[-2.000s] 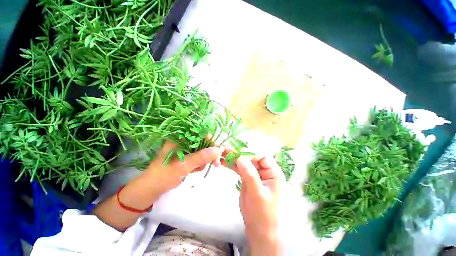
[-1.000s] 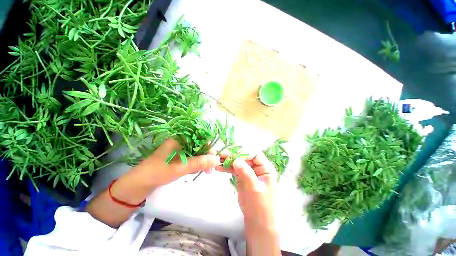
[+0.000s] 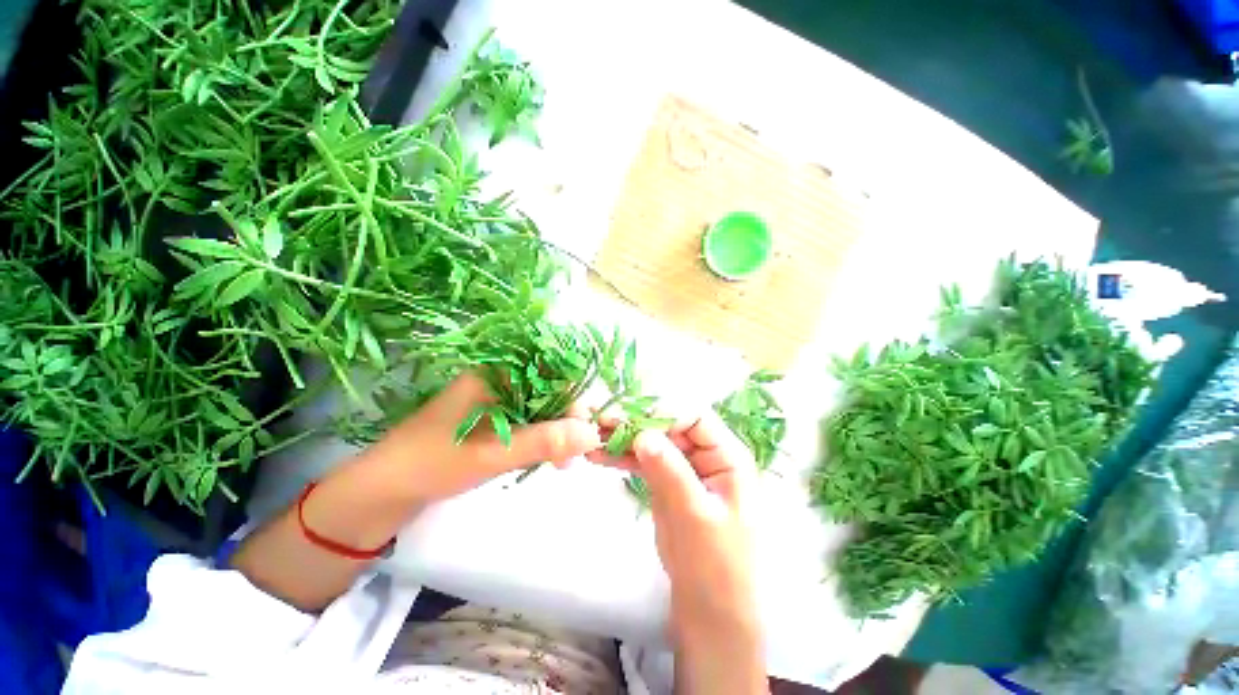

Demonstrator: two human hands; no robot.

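My left hand (image 3: 476,441), with a red band on the wrist, grips a held bunch (image 3: 544,373) of green leafy stems. My right hand (image 3: 693,475) pinches a small leaf sprig (image 3: 632,424) between thumb and fingers, right at my left fingertips. Whether the sprig is joined to a stem is hidden by the fingers. More leaflets (image 3: 751,414) show just behind my right fingers. The glue cap (image 3: 738,246), bright green inside, sits on the cardboard pad (image 3: 802,292) beyond my hands.
Stemmed branches (image 3: 204,245) fill the black tray (image 3: 397,68) at left. A leaf pile (image 3: 972,441) lies on the white sheet (image 3: 897,149) at right, beside a glue bottle (image 3: 1155,291). A clear plastic bag (image 3: 1155,543) is far right. A stray sprig (image 3: 1087,143) lies on the dark-green belt.
The view has shifted, so the pad and cap sit higher and slightly left in the picture. My hands stay together with the same bunch and sprig, the fingers moved only slightly.
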